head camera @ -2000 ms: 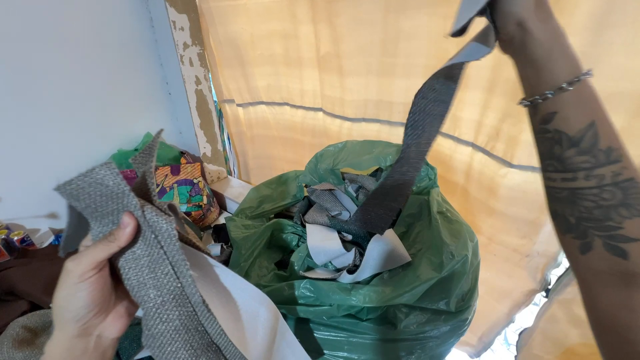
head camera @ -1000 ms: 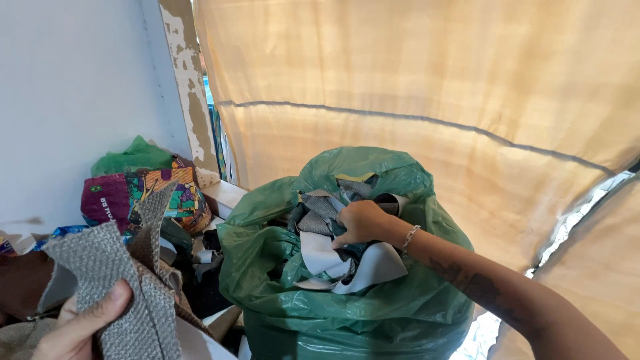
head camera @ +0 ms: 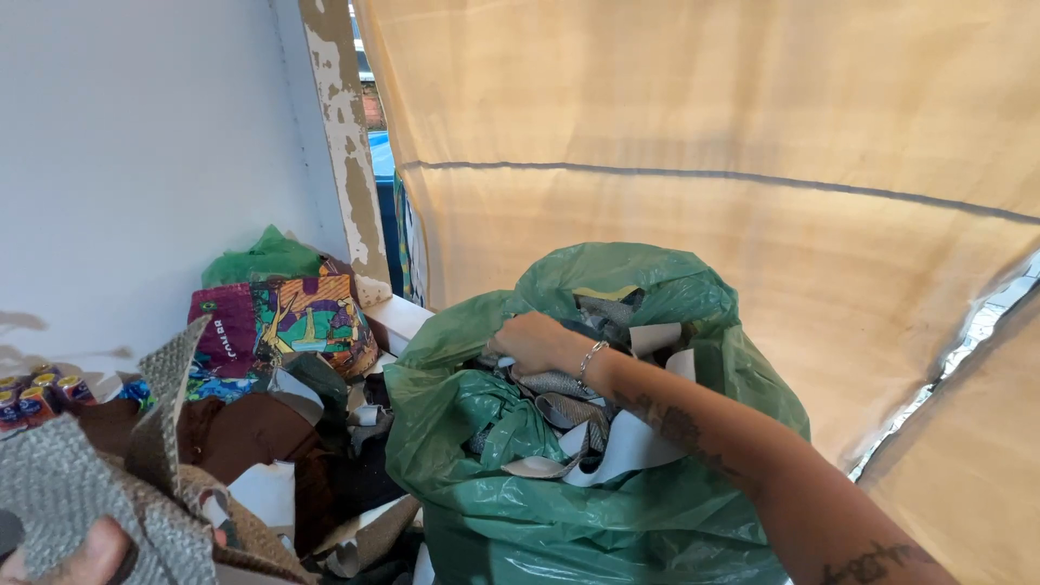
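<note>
My right hand (head camera: 532, 345), with a chain bracelet at the wrist, reaches into the open mouth of a green plastic bag (head camera: 601, 520), near its left inner side. Its fingertips are partly hidden among the contents, so a hold on anything cannot be told. Grey and white fabric strips (head camera: 642, 447) fill the bag around and below the hand. At the lower left edge my left hand (head camera: 89, 556) grips pieces of grey woven fabric (head camera: 57, 487), with the thumb on top and the other fingers mostly hidden.
Left of the bag lies a pile of brown and dark fabric (head camera: 260, 435) with scraps. Behind it are a colourful printed pouch (head camera: 284, 321) and a smaller green plastic bag (head camera: 264, 258). Thread spools (head camera: 41, 398) stand at far left. A tan curtain (head camera: 691, 106) hangs behind the large bag.
My right hand came down from above holding a grey strip, reached the bag's contents, then moved to their left side. My left hand has kept its hold on the grey fabric.
</note>
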